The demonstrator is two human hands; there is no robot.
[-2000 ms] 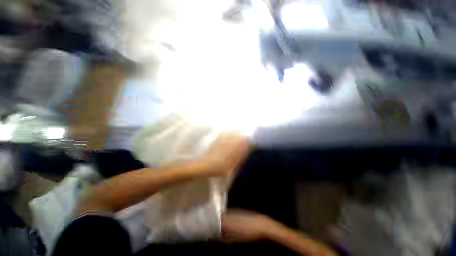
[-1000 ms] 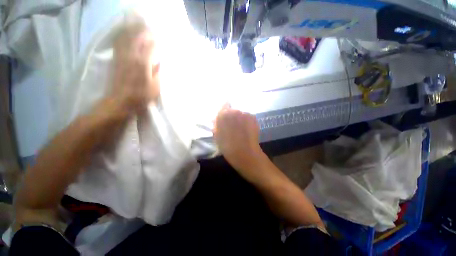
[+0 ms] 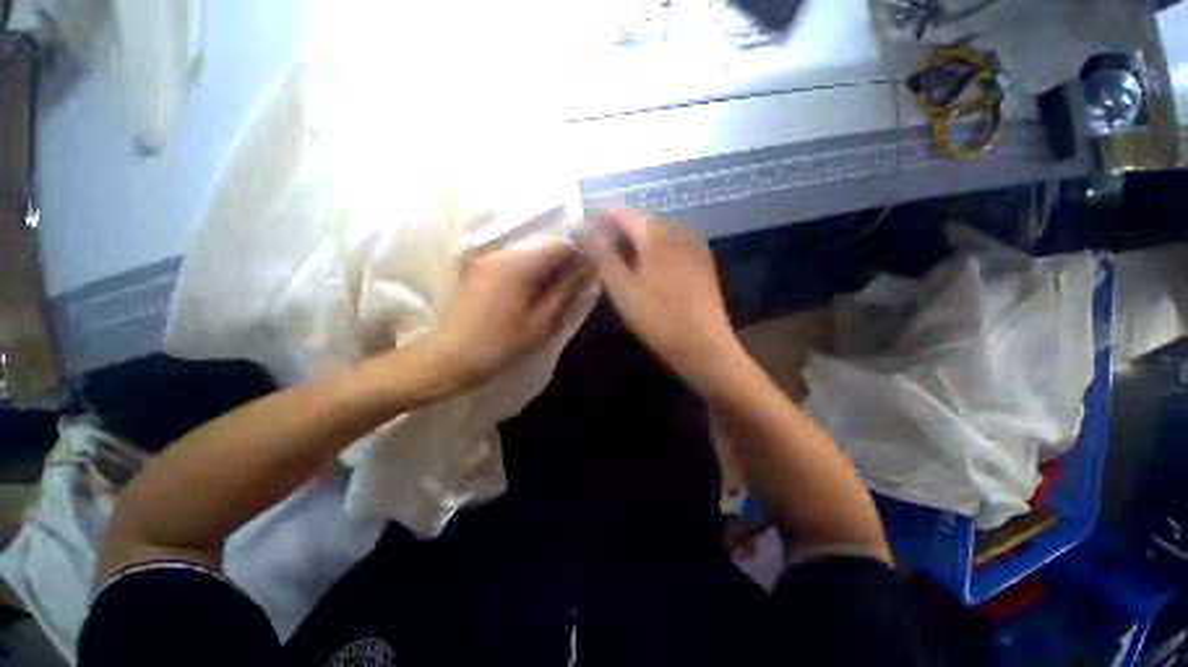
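Note:
A cream garment piece (image 3: 404, 287) lies over the table's front edge and hangs toward the lap, its upper part lost in lamp glare. My left hand (image 3: 511, 313) is closed on the cloth's right edge. My right hand (image 3: 658, 280) is right beside it, with its fingertips pinching the same edge at the table front. The fingertips of both hands nearly touch. The sewing machine head is not in view.
A grey ruler strip (image 3: 782, 170) runs along the front edge. Yellow-handled scissors (image 3: 964, 104) and a clear round item (image 3: 1114, 98) lie at the right. Cream cloth (image 3: 958, 378) is heaped in a blue crate (image 3: 1097, 430) right of the knees. White cloth (image 3: 293, 554) lies at lower left.
The view has shifted down, so the machine head has left the picture. My left hand has come down and right along the cloth to meet my right hand. The cloth's lower part has bunched up.

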